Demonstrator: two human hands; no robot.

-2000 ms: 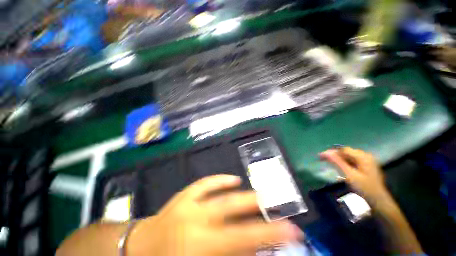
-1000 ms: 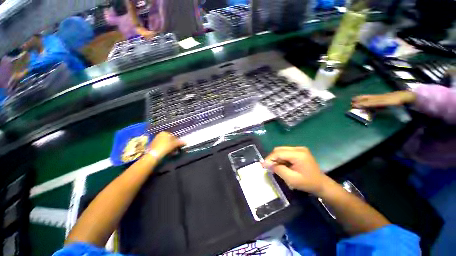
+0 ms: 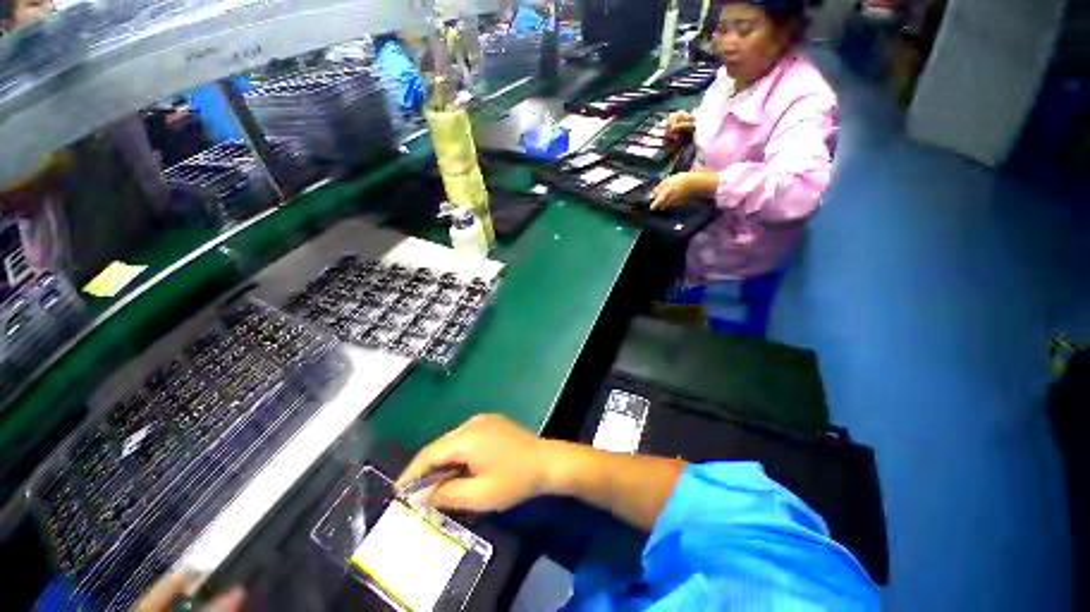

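An open phone body (image 3: 410,557) with a large white battery edged in yellow lies on the black phone tray (image 3: 281,552) at the bottom centre. My right hand (image 3: 478,469) is at the phone's upper right edge, fingers closed around dark, thin tweezers (image 3: 433,478). The tweezers' tip is near the phone's camera end; the exact contact cannot be told. My left hand (image 3: 185,594) is blurred and cut off by the bottom edge, left of the phone. What it holds, if anything, cannot be told.
Clear blister trays (image 3: 179,430) with dark parts lie left, another (image 3: 400,308) beyond. A bottle (image 3: 469,230) stands by a yellow-green column. Another phone (image 3: 622,421) lies on black trays (image 3: 765,460) at right. A person in pink (image 3: 765,144) stands at the bench beyond.
The view has swung right, showing the aisle and the person in pink. My left hand has gone from beside the blue bin to the bottom edge. My right hand remains at the phone.
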